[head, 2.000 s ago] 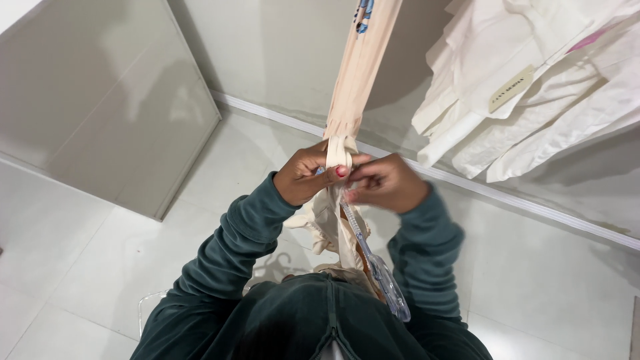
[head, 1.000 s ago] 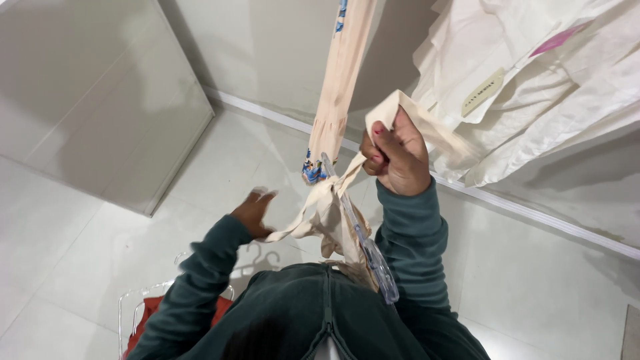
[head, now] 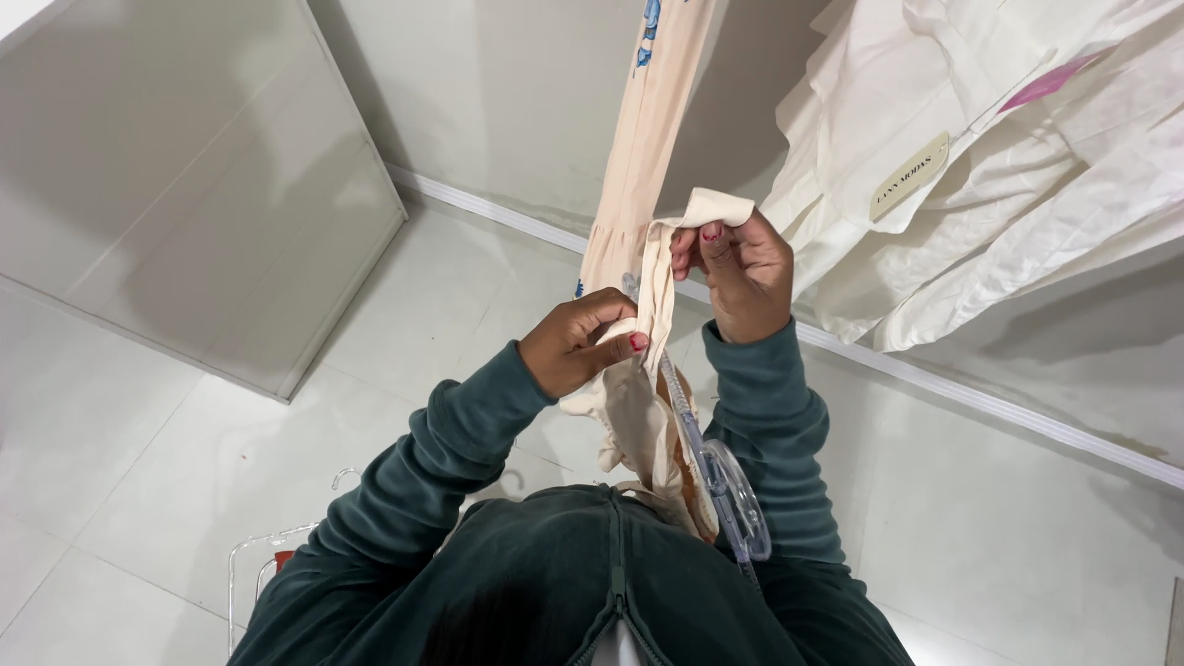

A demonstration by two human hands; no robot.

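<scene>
A long cream garment with blue printed motifs point(head: 638, 157) hangs down in front of me, its lower part bunched near my body. My left hand point(head: 585, 340) pinches gathered cream fabric at the middle, thumb over the folds. Higher and to the right, my right hand point(head: 735, 268) holds a folded cream fabric strip point(head: 721, 207) between thumb and fingers. The strip runs down from it to my left hand. A clear plastic hanger point(head: 731, 490) lies slanted against the garment, below my hands and beside my right sleeve; part of it is hidden by fabric.
White garments point(head: 999, 185) with a tag hang at the upper right near the wall. A large pale panel or cabinet point(head: 203, 185) stands at the upper left. At the lower left is a clear-edged container or rack point(head: 233, 573) with something red inside. A white baseboard point(head: 888, 365) runs behind.
My left hand has come up and right from the lower left to the gathered fabric. One second ago the hands were wide apart, each on cream fabric; now they are closer together.
</scene>
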